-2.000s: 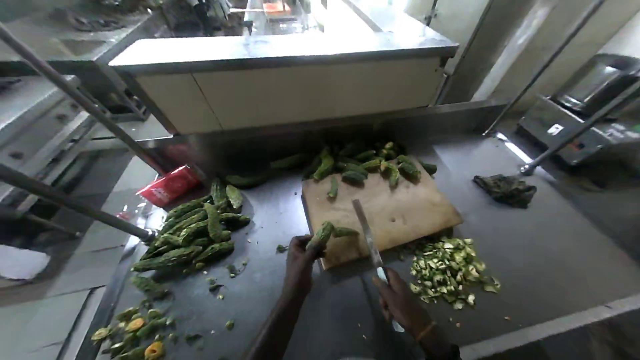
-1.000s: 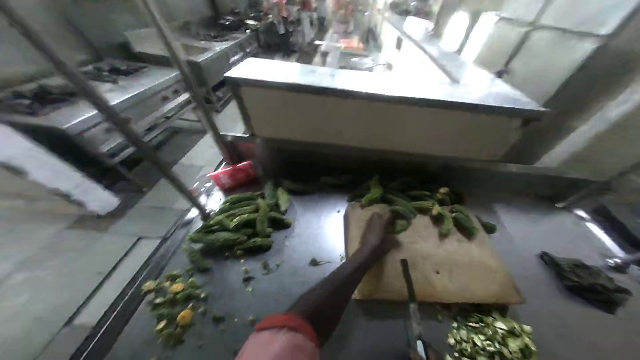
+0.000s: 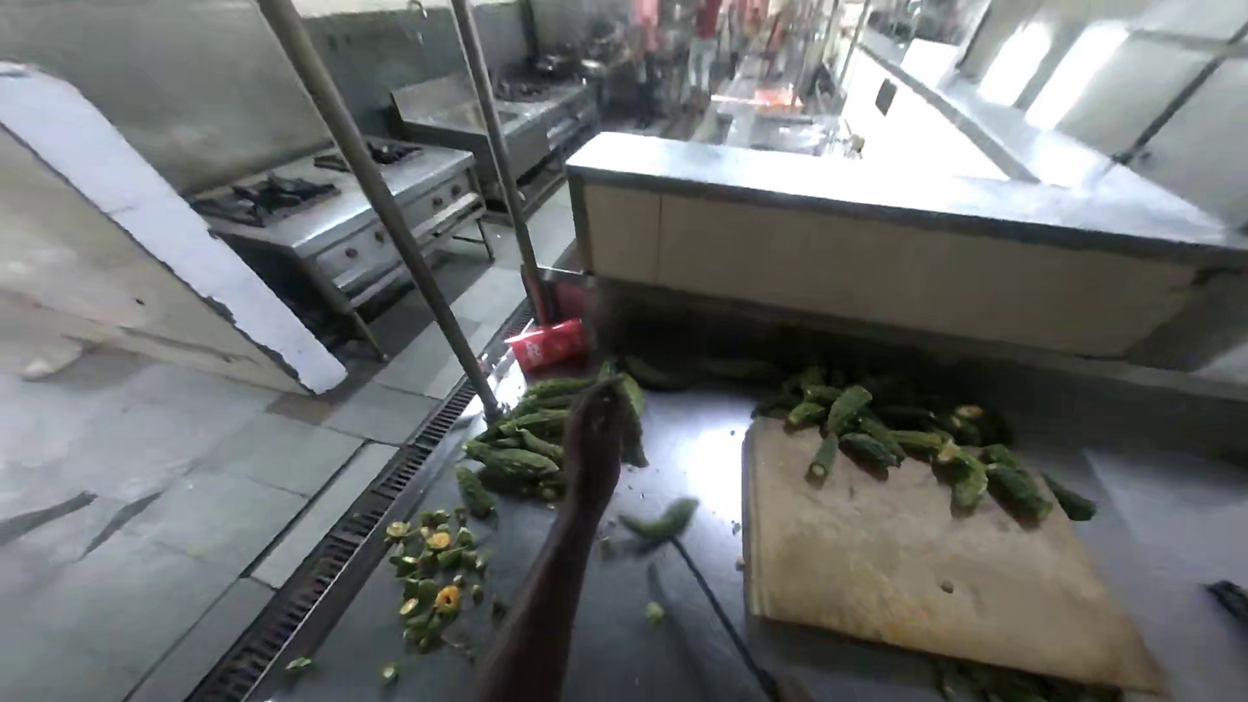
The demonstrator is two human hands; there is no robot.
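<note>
My left hand (image 3: 600,419) reaches to the pile of bitter gourds (image 3: 526,444) at the left of the steel table; its fingers are at a gourd, but the grip cannot be made out. My right hand (image 3: 788,688), barely showing at the bottom edge, holds a knife (image 3: 717,604), seen nearly edge-on. By the knife's tip is one blurred gourd (image 3: 661,522). More gourds (image 3: 882,439) lie along the far edge of the wooden cutting board (image 3: 907,575). Trimmed gourd ends (image 3: 434,575) lie scattered near the table's left edge.
A red packet (image 3: 549,346) sits behind the left pile. Metal poles (image 3: 390,214) rise along the table's left side. A low tiled wall (image 3: 877,273) runs behind. Chopped pieces (image 3: 1014,682) lie below the board, and a dark cloth (image 3: 1230,597) is at the right edge. Stoves (image 3: 341,224) stand farther left.
My left hand has moved from the gourds on the board to the left pile. The knife now points toward a gourd on the table left of the board. The view has turned left.
</note>
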